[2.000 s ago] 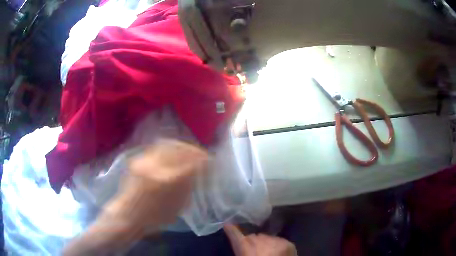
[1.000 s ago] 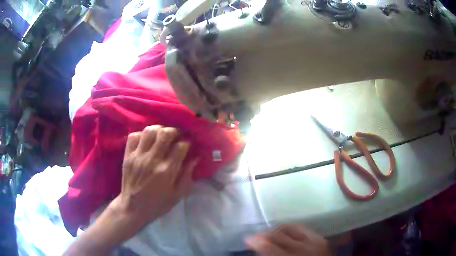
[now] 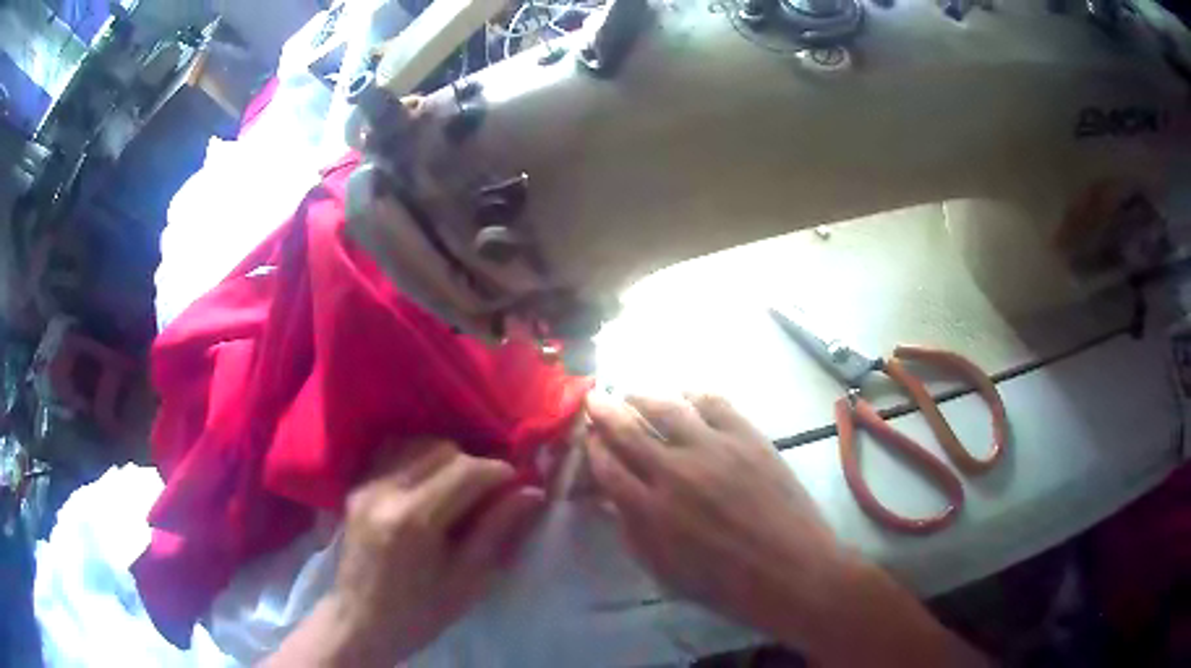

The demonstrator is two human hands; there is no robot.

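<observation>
The red fabric (image 3: 314, 365) lies bunched left of and under the sewing machine's needle end (image 3: 549, 333). The thin white fabric (image 3: 523, 600) lies beneath it, in front of the needle. My left hand (image 3: 438, 522) grips the red fabric's front edge, fingers bent. My right hand (image 3: 705, 496) lies with its fingertips on the fabric edge just in front of the presser foot. The fingertips partly hide the edge. The needle is lost in glare.
Scissors with orange-red handles (image 3: 914, 431) lie partly open on the machine bed, right of my right hand. The cream machine arm (image 3: 784, 157) spans the top. A white fabric heap (image 3: 98, 561) is at far left, with more white cloth behind the red.
My right hand has moved from the bed's front edge up to the fabric by the needle. My left hand has moved down and right, to the red edge. The red fabric is bunched differently.
</observation>
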